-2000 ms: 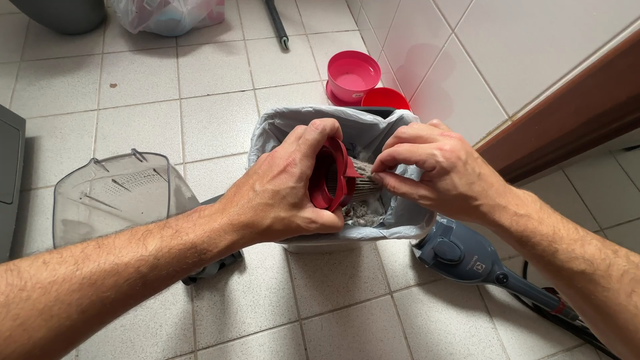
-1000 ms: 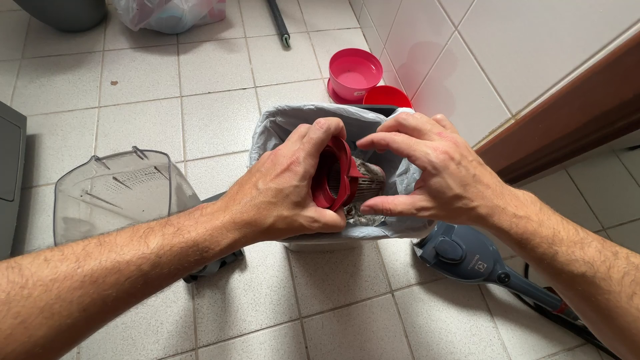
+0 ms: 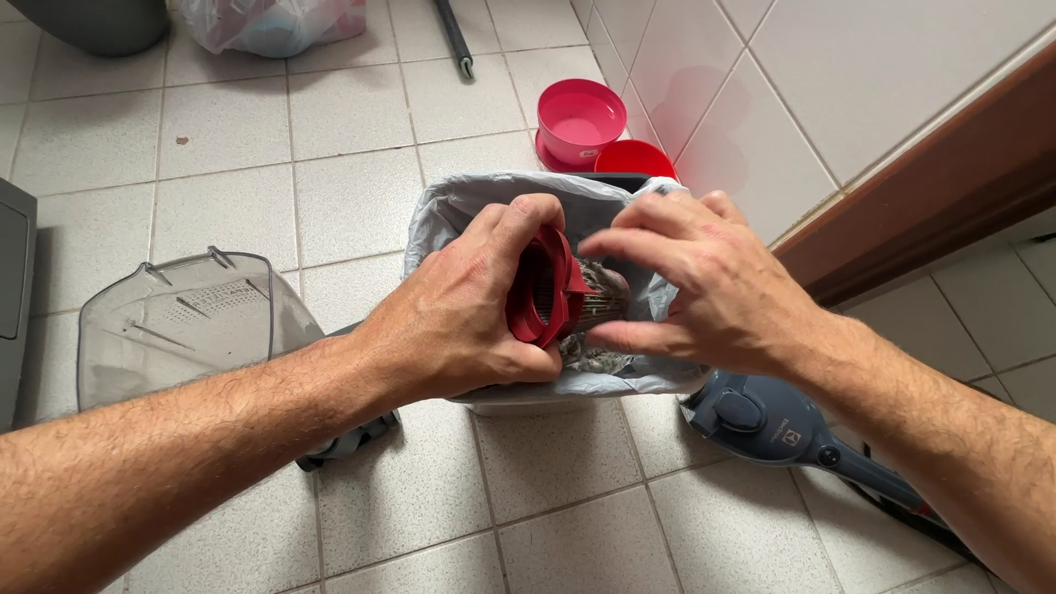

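My left hand [image 3: 487, 297] grips the red rim of a vacuum cleaner filter [image 3: 557, 289] over a lined waste bin [image 3: 429, 214]. The ribbed cone of the filter points right and carries grey dust. Just right of the cone is my right hand [image 3: 693, 280], its thumb and fingers spread and apparently holding nothing. Grey fluff [image 3: 598, 358] lies inside the bin's plastic liner, below the filter. To the left, a transparent vacuum dust container [image 3: 190, 322] stands on the tiles. A dark blue Electrolux stick vacuum body [image 3: 759, 421] lies at the right, partly under my right forearm.
Behind the bin are a pink bowl [image 3: 582, 124] and a red bowl [image 3: 635, 158], close to the tiled wall [image 3: 792, 99]. A black tube [image 3: 454, 37] and a filled plastic bag [image 3: 272, 25] lie farther back. A brown door frame [image 3: 924, 181] runs along the right.
My right hand was pinching at the dusty cone two seconds ago; its fingers have since spread apart. My left hand keeps its hold on the red rim.
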